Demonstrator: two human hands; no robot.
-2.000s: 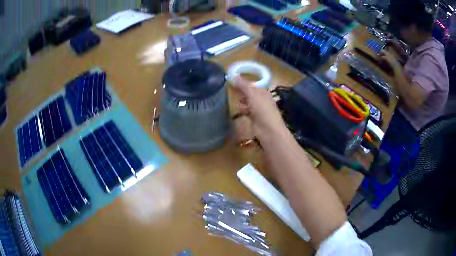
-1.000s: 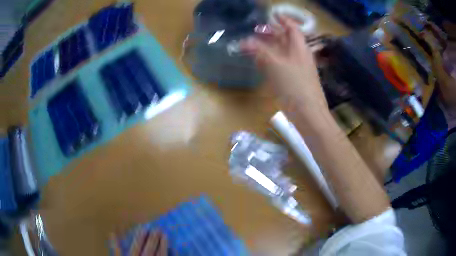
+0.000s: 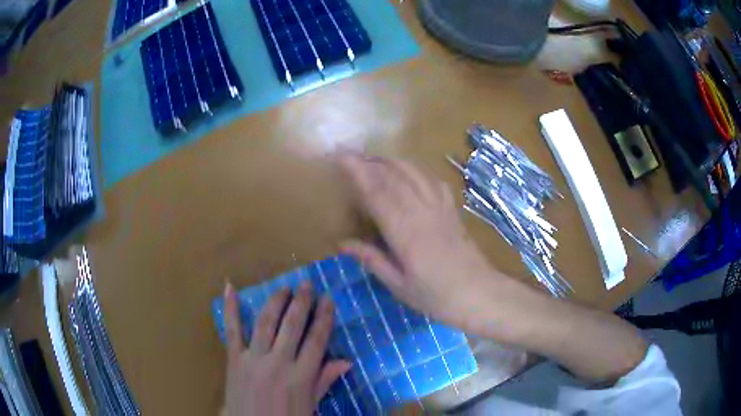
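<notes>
A joined string of solar cells, light blue with pale cross lines, lies flat on the table near the bottom middle. My left hand rests on its left part with the fingers spread. My right hand is over its upper edge, slightly blurred, thumb apart from the fingers, with nothing seen in it. A loose pile of short ribbon pieces lies to the right of my right hand.
Dark tabbed cells lie on a pale green mat at upper left. Finished strings and ribbon bundles are at left. A white strip stack, grey tub-like device and iron stand are at right.
The view has shifted down toward the string. My right hand has moved from beside the grey device to the string's upper edge. My left hand and the string have come into fuller view.
</notes>
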